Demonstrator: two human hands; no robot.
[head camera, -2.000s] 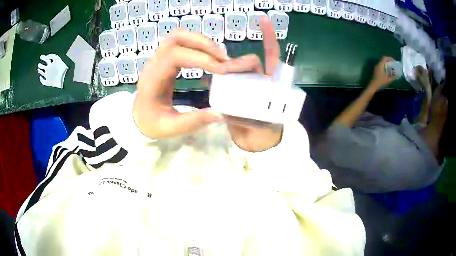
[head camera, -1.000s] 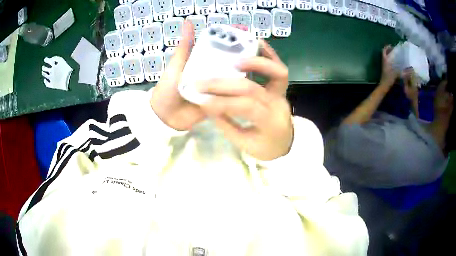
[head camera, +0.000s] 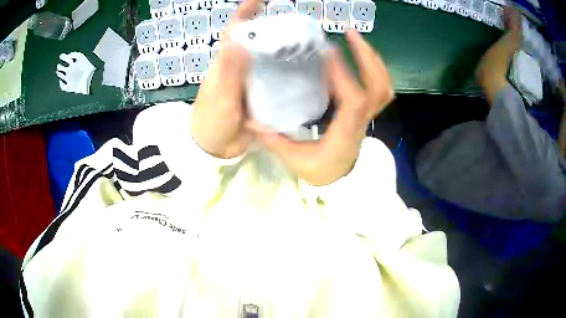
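Note:
A white travel plug adapter (head camera: 288, 84) is held up in front of my chest between both hands. It is blurred; a grey face and a white edge with a small dark screw hole show. My left hand (head camera: 223, 102) grips its left side. My right hand (head camera: 347, 115) holds its right side and lower edge, with the fingers curled around it. Rows of identical white adapters (head camera: 196, 61) stand socket face up on the green bench (head camera: 422, 59) behind my hands, which partly hide them.
A white knitted glove (head camera: 76, 72) and pale sheets (head camera: 113, 59) lie at the left, with a clear crumpled or bottle-like item (head camera: 51, 25) above. A neighbouring person's arm (head camera: 496, 65) reaches over the bench at right beside a white stack (head camera: 526, 76). A blue stool (head camera: 70, 152) is at lower left.
The adapter has turned from showing dark marks near its top to a blurred grey face. My right hand has moved to its right side. The neighbour's arm has reached farther up over the bench.

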